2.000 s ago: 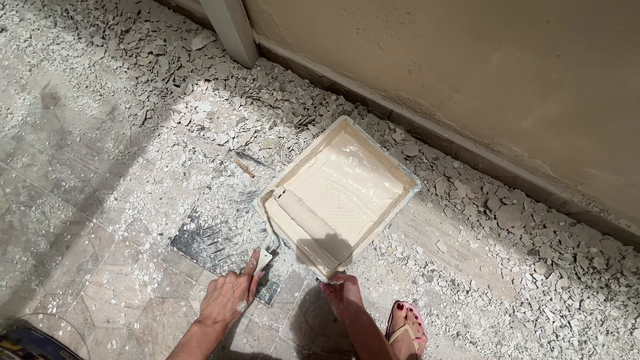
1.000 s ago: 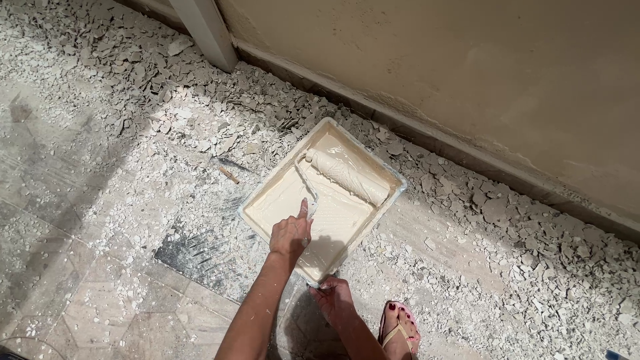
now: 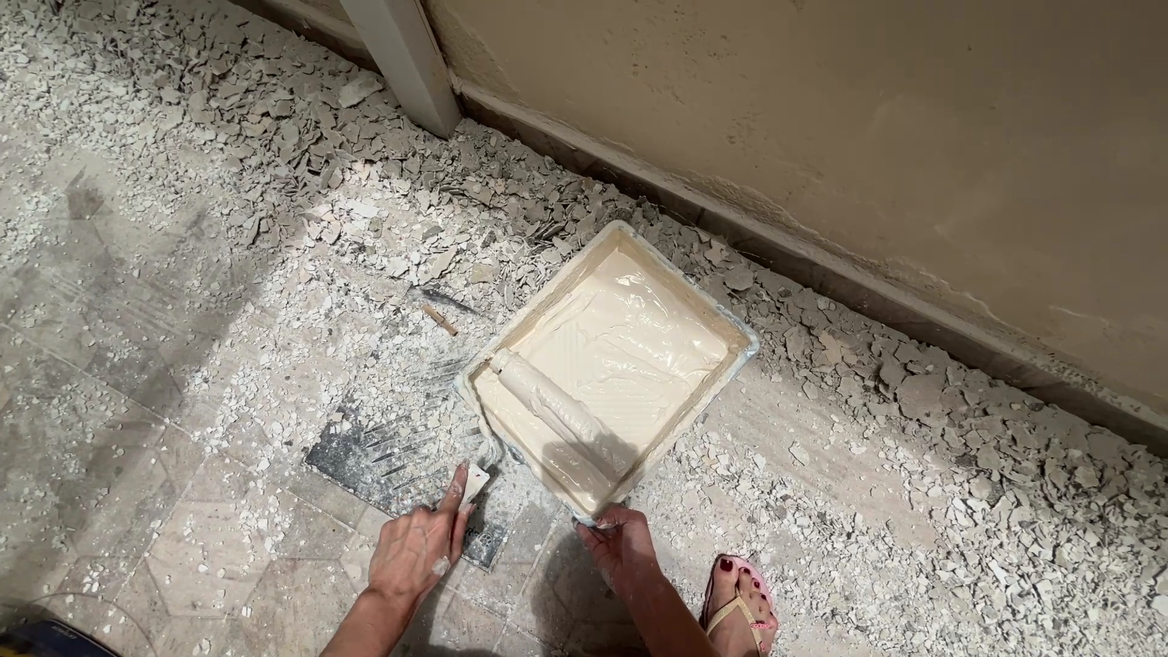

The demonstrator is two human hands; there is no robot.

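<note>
My left hand [image 3: 420, 547] grips the white handle [image 3: 475, 484] of a paint roller, index finger stretched along it. The roller's cover [image 3: 561, 411], coated in cream paint, lies in the near left part of a paint tray [image 3: 680, 433]. Its wire frame runs over the tray's left corner. Cream paint [image 3: 625, 338] spreads over the tray's floor, with glossy ridges. At the tray's near corner my right hand [image 3: 620, 547] holds the rim, its fingertips partly hidden beneath. A shadow falls on the near end of the roller.
Paint flakes [image 3: 292, 137] cover the tiled floor, thickest along the beige wall [image 3: 821, 119] and its baseboard [image 3: 867, 301]. A pale post [image 3: 406, 68] stands at the wall. A dark flat sheet [image 3: 365, 456] lies left of the tray, and a sandalled foot [image 3: 741, 607] is at the bottom.
The roller has moved from the far part of the tray back to its near left part. My left hand has drawn back from over the tray; my right hand stays at the near corner.
</note>
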